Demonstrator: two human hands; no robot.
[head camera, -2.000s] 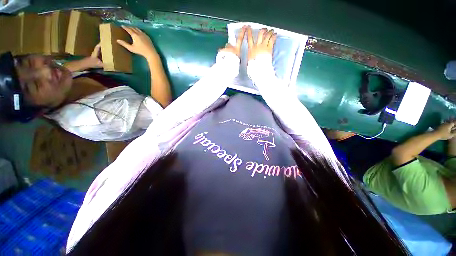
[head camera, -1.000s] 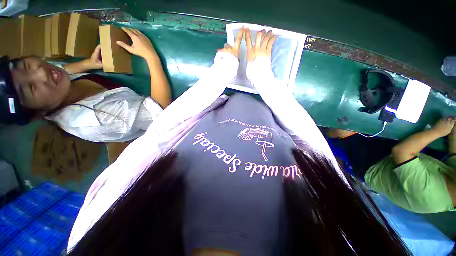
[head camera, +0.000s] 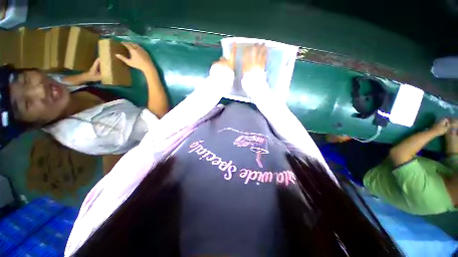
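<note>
A white sheet, or several sheets together, lies on the glossy green bench in front of me, washed out by glare. My left hand and my right hand rest side by side on the sheet, palms down, fingers pointing to its far edge. The picture is slightly blurred here. I cannot read any print. Both forearms are in white sleeves. The part of the sheet under my hands is hidden.
At left, a person in white holds a brown carton beside a row of cartons. At right lie a black strap, a small dark device with a white cable, and a white pad. A person in green sits far right.
The view has shifted, so the bench and sheet sit slightly lower and further left in the picture. My hands stay on the sheet, with the left fingers a little less spread.
</note>
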